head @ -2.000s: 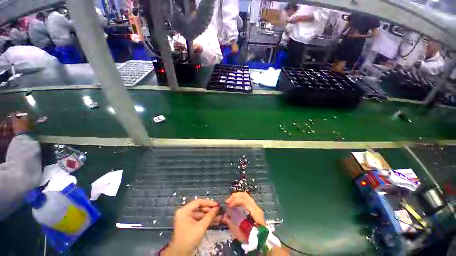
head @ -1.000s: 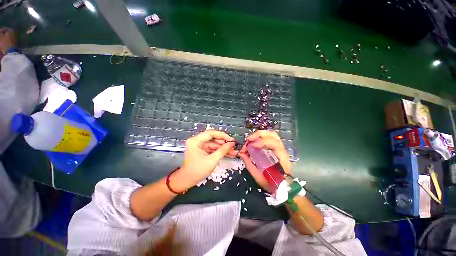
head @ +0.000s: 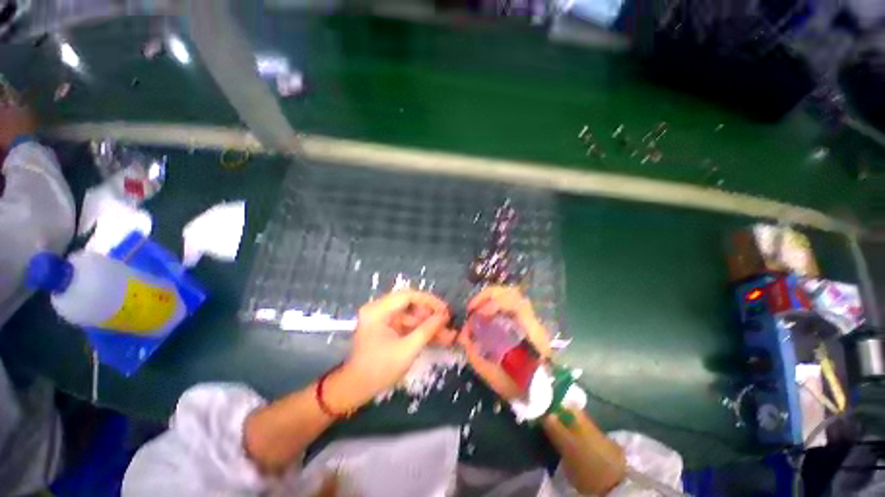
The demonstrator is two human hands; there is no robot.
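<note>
My right hand (head: 509,335) is closed around the glue syringe (head: 518,363), a clear barrel with red fluid, white tissue and a green fitting at its rear. My left hand (head: 400,335) is just left of it, thumb and fingertips pinched around a tiny dark component (head: 452,324), blurred. The syringe front points at the left fingertips; its needle is not clear. Both hands are over the near edge of the clear-grey parts tray (head: 330,233). A heap of small dark shiny components (head: 492,260) lies on the tray's right part. White bits (head: 427,377) lie at the near edge.
A white bottle with blue cap (head: 116,296) is on a blue holder at left, near white tissue (head: 214,233) and a shiny clear bag (head: 134,180). A blue dispenser (head: 771,364) and a carton (head: 767,250) are at right. Another person's sleeve (head: 34,214) is at far left. Small pieces lie on the green belt (head: 427,97).
The view has tipped down from the line and its workers to the bench, then slightly up again with blur. Both hands stay together over the tray's near edge, the syringe still in the right hand.
</note>
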